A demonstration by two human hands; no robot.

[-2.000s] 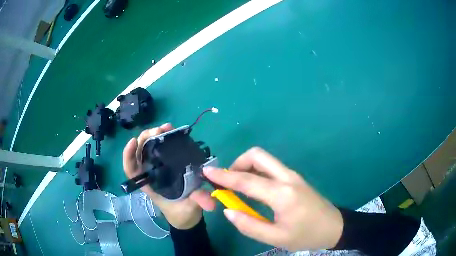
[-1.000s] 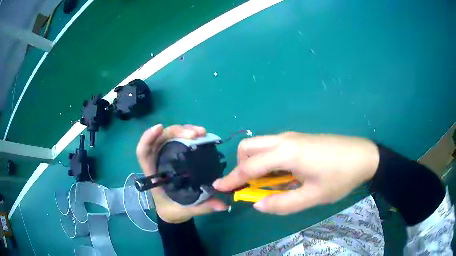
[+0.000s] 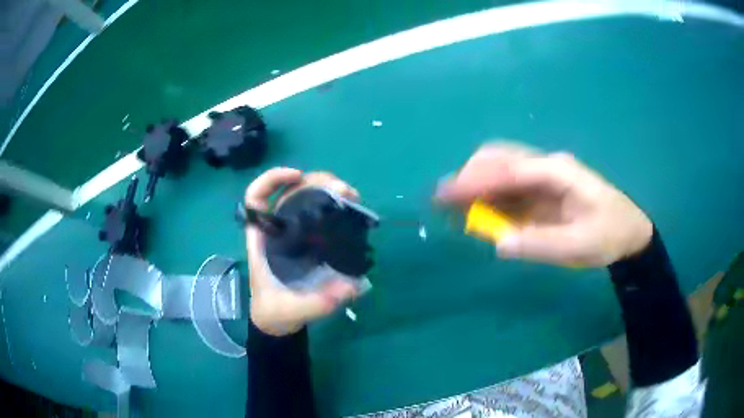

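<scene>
My left hand point(image 3: 281, 302) holds a black housing unit point(image 3: 326, 237) above the green bench, fingers around its far side and thumb at its near side. A grey band point(image 3: 306, 276) curves around the housing's rim. A thin lead with a small white connector point(image 3: 422, 232) sticks out to its right. My right hand point(image 3: 555, 208) is blurred and holds the yellow-handled cutters point(image 3: 488, 221), apart from the housing. The cutter jaws are too blurred to make out.
Three black housings lie at the left: one point(image 3: 235, 136) and one point(image 3: 164, 147) by the white rail point(image 3: 326, 79), another point(image 3: 122, 227) nearer. Loose grey bands point(image 3: 216, 306) are piled at the lower left. White specks dot the bench point(image 3: 457, 326).
My right hand has pulled the cutters away from the housing, to the right and up. My left hand still holds the housing. The view has shifted and turned slightly.
</scene>
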